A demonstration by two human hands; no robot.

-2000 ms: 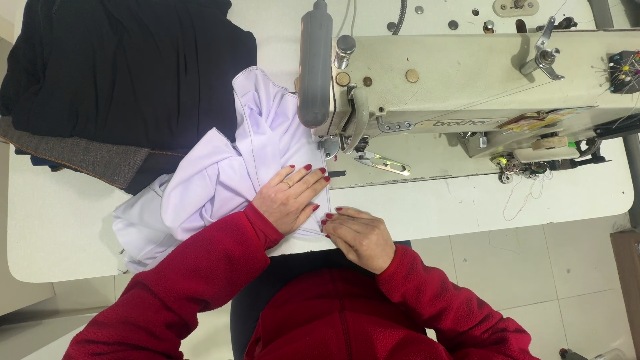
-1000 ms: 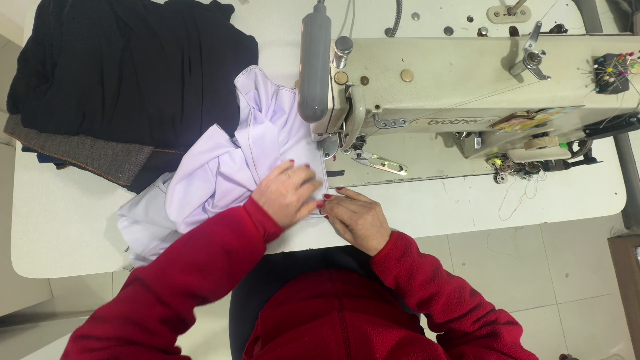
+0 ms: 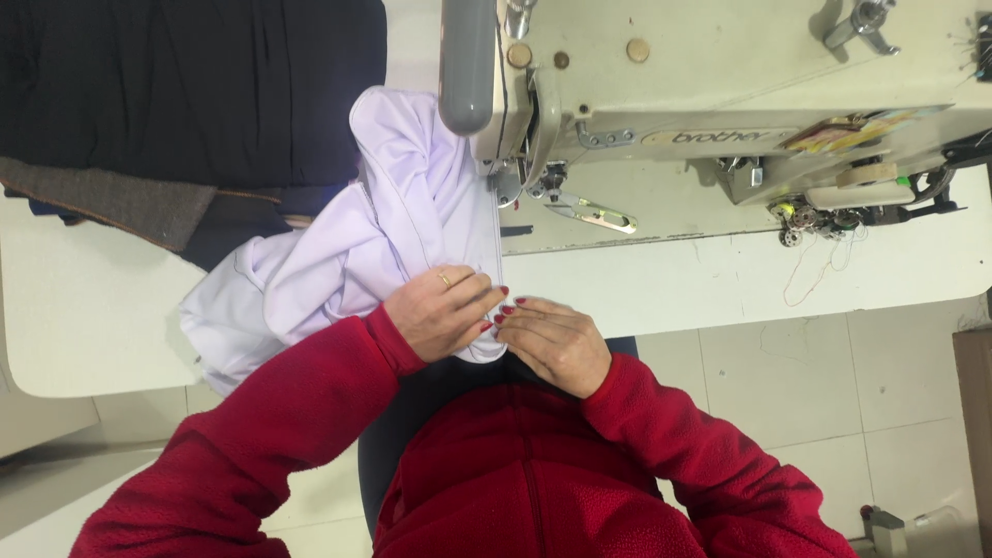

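Note:
Pale lilac fabric lies bunched across the table's front edge, and its right edge runs up to the needle area of a Brother sewing machine. My left hand, with a ring on one finger, rests on the fabric and pinches it near its right edge. Close beside it, my right hand grips that same edge between thumb and fingers, palm partly hidden. The two hands' fingertips nearly meet at the front edge of the table. Thread snips lie on the machine bed right of the needle.
Folded black cloth and a grey piece with orange stitching are piled at the left. A grey cylindrical fixture hangs by the machine head. Bobbins with loose threads sit at the right, above the white table's edge.
Both hands stay at the fabric's right edge near the table front. My left hand, blurred a second ago, now shows clearly with its fingers on the cloth.

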